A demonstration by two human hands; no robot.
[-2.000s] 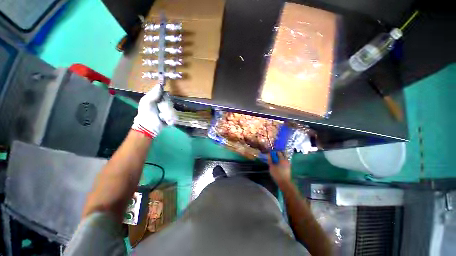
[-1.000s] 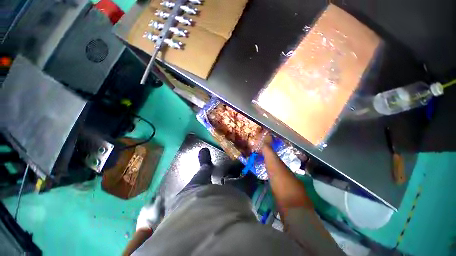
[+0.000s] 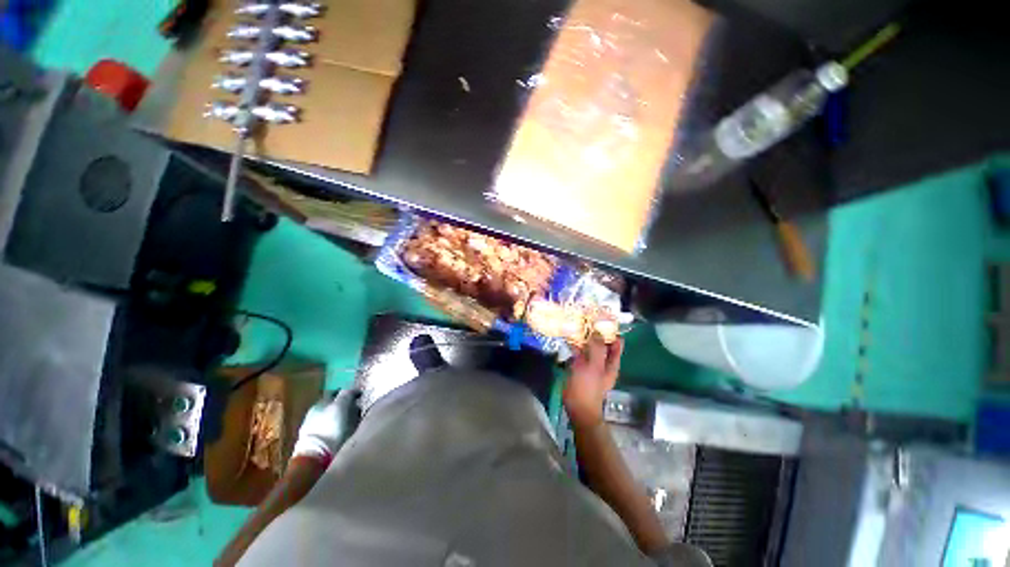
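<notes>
The core bar [image 3: 257, 69] lies on the brown cardboard sheet [image 3: 343, 105], its thin handle sticking out past the table's front edge. The parts bin [image 3: 390, 257] under the edge holds many peach-orange moulded parts [image 3: 471, 260]. My bare right hand [image 3: 593, 371] is at the bin's right end, its fingers closed on a pale orange sheet of parts [image 3: 559, 320]. A blue tool, seemingly the air blow gun [image 3: 515, 334], is at the bin's near edge, out of my hand. My gloved left hand [image 3: 329, 424] is low beside my body, small and blurred; its fingers are unclear.
On the black bench lie a film-wrapped peach sheet stack [image 3: 609, 122], a clear bottle [image 3: 764, 120] and a wooden-handled tool [image 3: 793, 246]. A white tub [image 3: 764, 352] stands under the right end. A scrap box [image 3: 233, 443] is on the floor at left, near grey machines.
My left hand has let go of the core bar and dropped to my side. My right hand has left the blue tool, reached into the bin and moved right with a sheet of parts.
</notes>
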